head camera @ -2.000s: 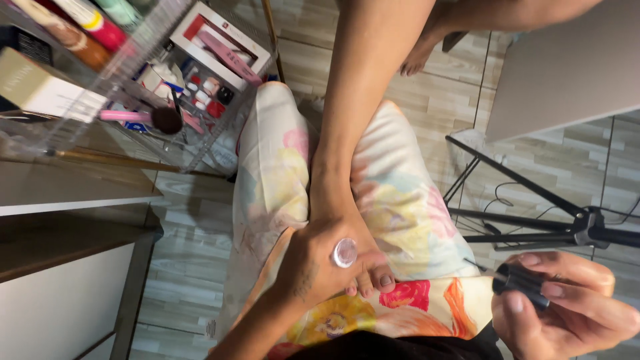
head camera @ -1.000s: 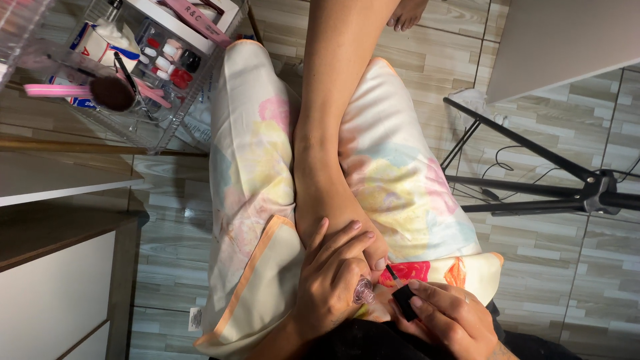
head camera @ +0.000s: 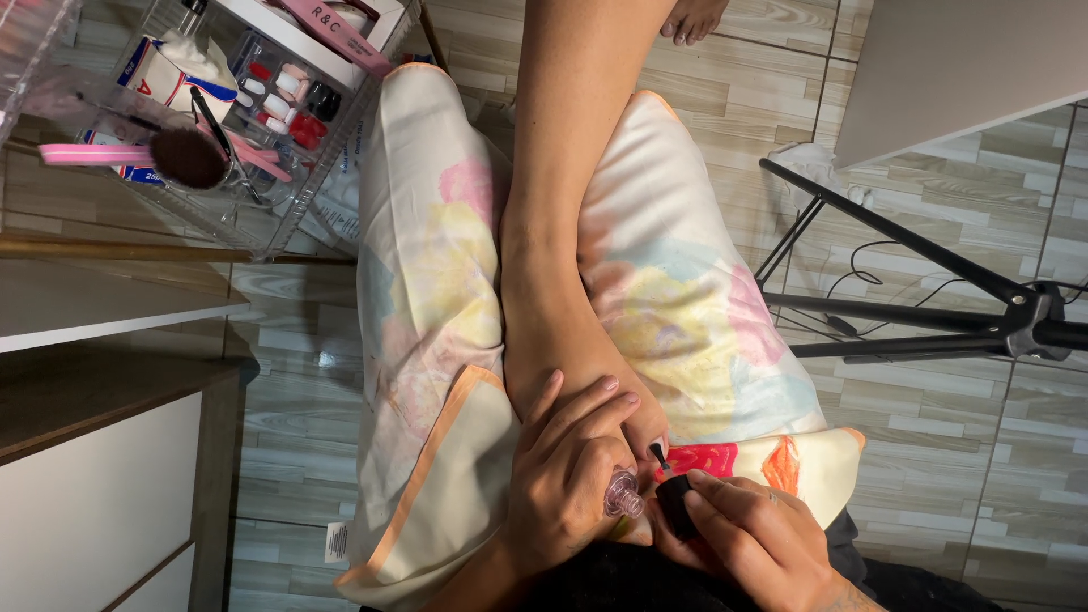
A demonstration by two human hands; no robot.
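Observation:
Another person's foot (head camera: pixel 569 348) rests on a floral cloth (head camera: pixel 680 314) across my lap. My left hand (head camera: pixel 565 476) lies over the foot near its toes and holds a small open glass nail polish bottle (head camera: pixel 625 495) between its fingers. My right hand (head camera: pixel 748 531) grips the black cap (head camera: pixel 677 506) of the polish. The brush (head camera: pixel 658 455) on that cap touches or nearly touches the big toe's nail (head camera: pixel 657 445). The undersides of both hands are hidden.
At upper left, a clear plastic rack (head camera: pixel 297 204) holds a pink nail file (head camera: pixel 336 34), a makeup brush (head camera: pixel 187 157), a cotton box (head camera: pixel 183 76) and nail tips (head camera: pixel 289 89). White drawers (head camera: pixel 102 501) stand at left. A black tripod (head camera: pixel 918 316) and a grey panel (head camera: pixel 960 76) are at right.
My right hand has moved left with the cap and brush, from right of the cloth to the big toe. My left hand has shifted on the foot, still with the bottle.

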